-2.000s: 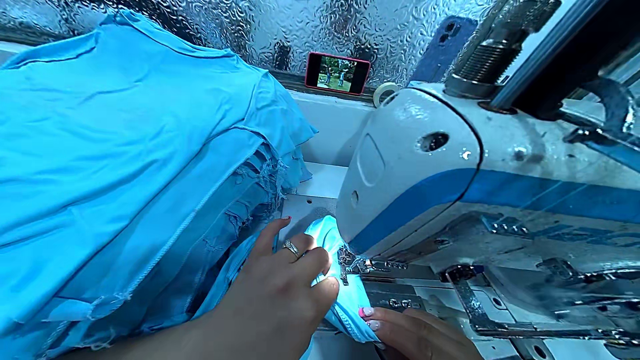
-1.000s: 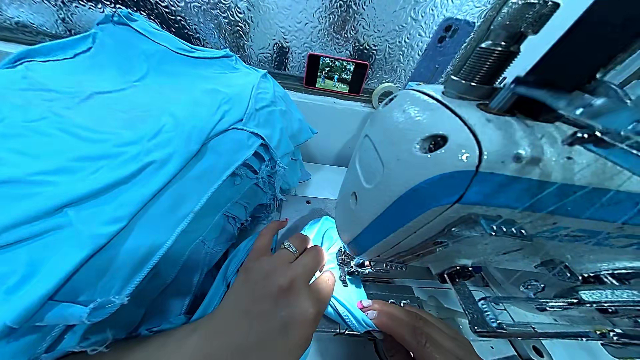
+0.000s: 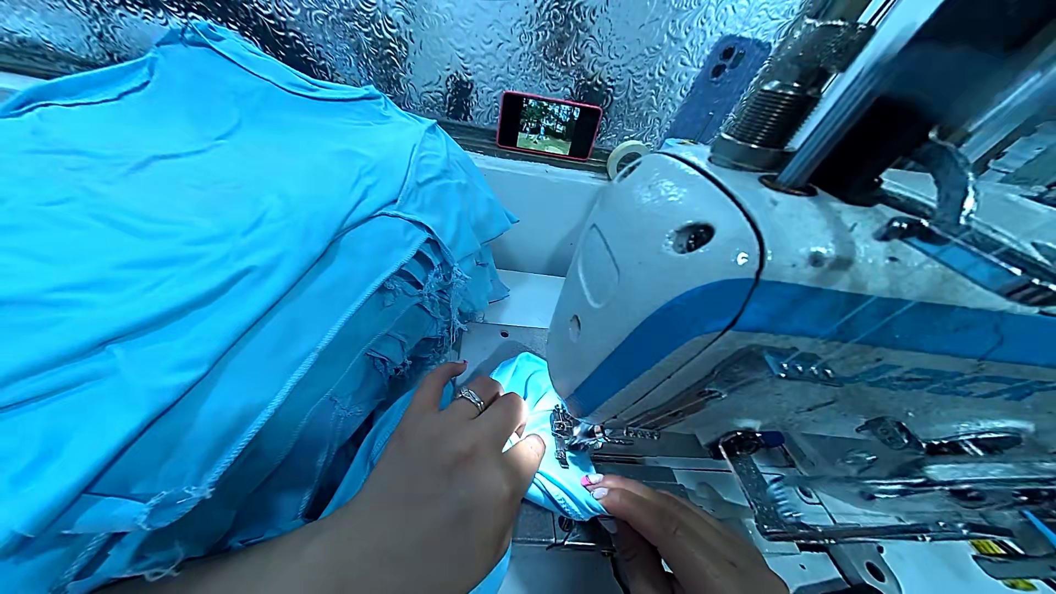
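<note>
Light-blue fabric [image 3: 532, 388] lies under the presser foot [image 3: 563, 433] of an industrial sewing machine [image 3: 660, 247], lit by its lamp. My left hand [image 3: 462, 462], with a ring on one finger, rests on the fabric left of the foot, fingers bent and pressing it down. At the near edge of the same piece, my right hand [image 3: 676, 528] pinches the fabric between thumb and fingers, just below and right of the foot. The fabric runs on beneath my left hand and wrist. The needle tip is too small to make out.
A large pile of light-blue garments [image 3: 206, 247] with frayed edges fills the left side. Behind the machine, a phone in a red case [image 3: 549, 125] leans by the textured window, beside a tape roll [image 3: 629, 158]. A blue phone [image 3: 718, 87] stands farther right.
My right hand's fingers have shifted slightly at the fabric's near edge since two seconds ago. My left hand stays in nearly the same place.
</note>
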